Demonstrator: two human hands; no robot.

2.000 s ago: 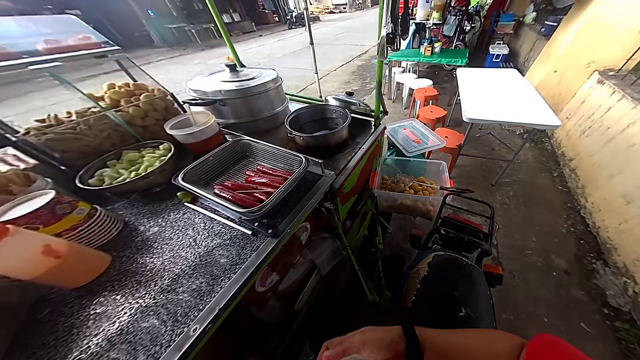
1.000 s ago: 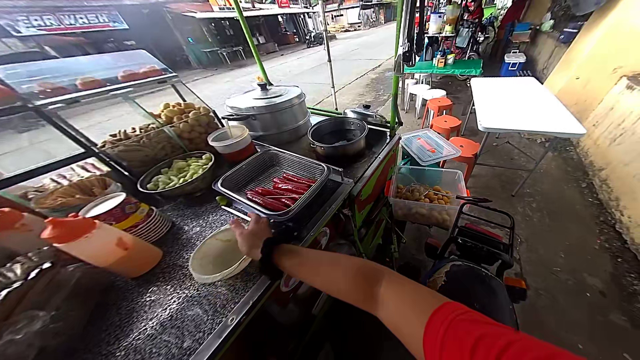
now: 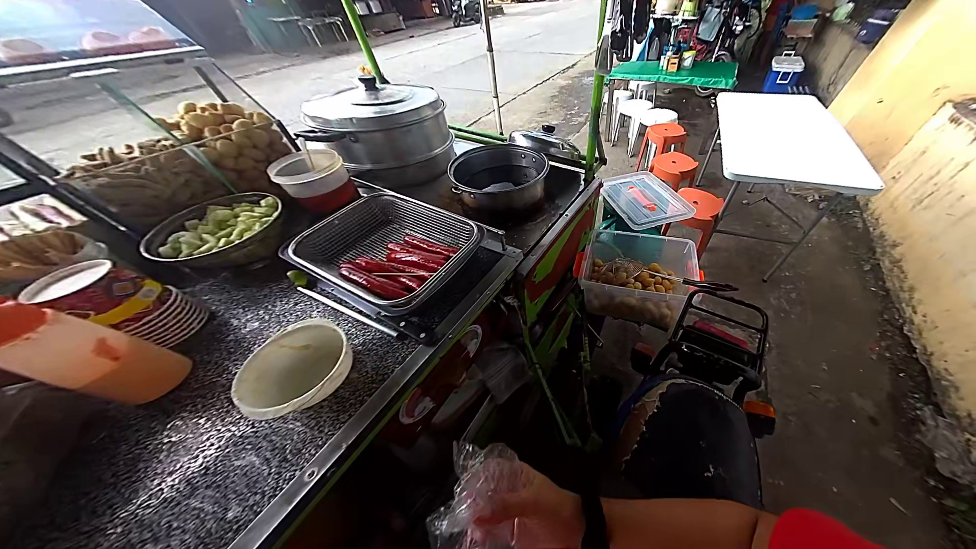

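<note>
My right hand [image 3: 526, 499], a dark band on its wrist, grips a crumpled clear plastic bag [image 3: 484, 496] low in the view, beside the cart's metal edge. My left hand is out of view. On the speckled counter stands a whitish round bowl [image 3: 293, 367]. Behind it, red sausages [image 3: 400, 267] lie in a wire-mesh basket [image 3: 343, 229], with a thin metal utensil [image 3: 347, 311] along its near side. A bowl of cut green vegetable or fruit pieces [image 3: 221, 229] and a tub with red contents [image 3: 313, 179] are farther left.
An orange-stained squeeze bottle [image 3: 91, 354] and stacked paper bowls [image 3: 99, 293] occupy the left. A steamer pot [image 3: 381, 130] and dark pan [image 3: 499, 179] stand at the back. To the right are a bin of round food balls [image 3: 640, 278], a motorcycle seat [image 3: 690, 442], stools and a white table [image 3: 793, 141].
My right hand has drawn back from the round bowl toward the bottom of the view and now holds clear plastic. The bowl, absent from the counter in the oldest frame, stands there now.
</note>
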